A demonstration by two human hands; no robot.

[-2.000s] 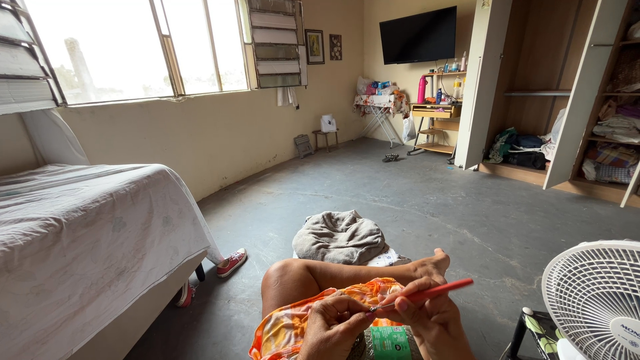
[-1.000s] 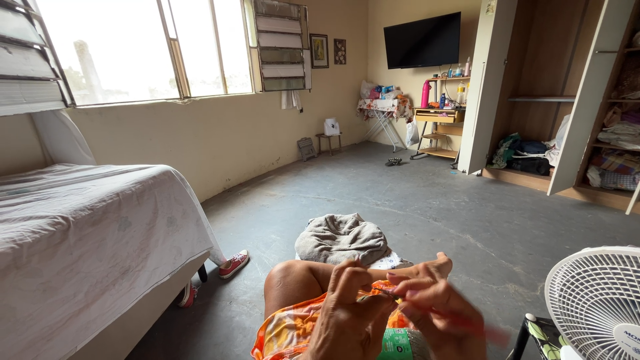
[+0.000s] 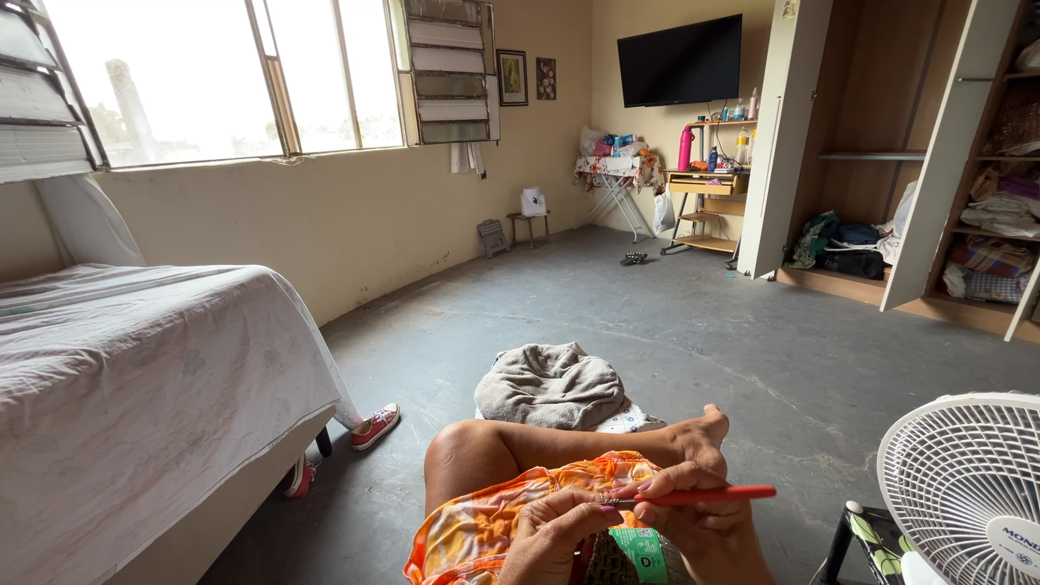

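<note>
A crochet hook with a red handle [image 3: 715,495] is in my right hand [image 3: 703,520], its metal shaft pointing left. My left hand [image 3: 561,528] pinches dark yarn loops [image 3: 611,503] at the hook's tip between thumb and forefinger. Below and between both hands, a ball or skein of dark yarn [image 3: 609,561] with a green paper label [image 3: 639,554] sits in my lap, partly hidden by the hands. Orange patterned cloth [image 3: 487,520] covers my thighs beneath them.
Grey folded cloth [image 3: 548,386] lies just beyond my bent leg. A white fan [image 3: 975,487] stands close at the right beside a small black-framed stand [image 3: 873,536]. The bed [image 3: 162,366] is at the left, with red sneakers [image 3: 375,426] by it. Open wardrobe doors [image 3: 942,162] stand farther off.
Both hands were raised and blurred with motion one second ago; now they are lower and close together. The red hook is again nearly level, as it roughly was two seconds ago.
</note>
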